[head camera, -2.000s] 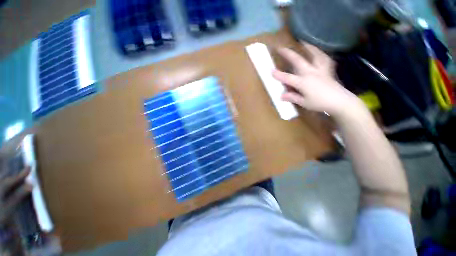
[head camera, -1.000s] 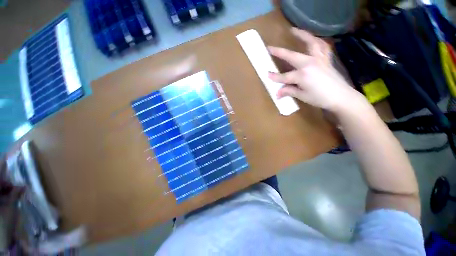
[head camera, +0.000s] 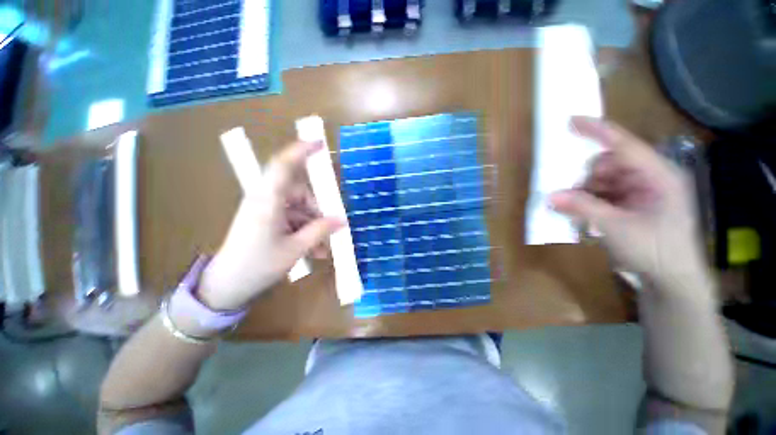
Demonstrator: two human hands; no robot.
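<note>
The blue cell array (head camera: 417, 212) lies on the brown tabletop in front of me, silvery lines across it. My left hand (head camera: 293, 200) holds a narrow white strip (head camera: 343, 263) along the array's left edge; the strip slightly overlaps the blue at its lower end. A second white strip (head camera: 242, 157) slants behind my left hand, its middle hidden. My right hand (head camera: 608, 174) has thumb and finger on the wide white strip stack (head camera: 563, 85) right of the array. Blur hides whether it grips a strip there.
A finished panel with white edges (head camera: 204, 42) lies on the teal mat (head camera: 94, 93) at back left. Dark blue cell stacks (head camera: 372, 17) stand at the back. Ribbon lengths (head camera: 94, 225) and a white strip (head camera: 127, 212) lie far left. A grey round container (head camera: 715, 59) is at right rear.
My left hand has come from the far left to the array, now with a white strip. A second strip has appeared beside it. The white area under my right hand looks wider. The view has turned.
</note>
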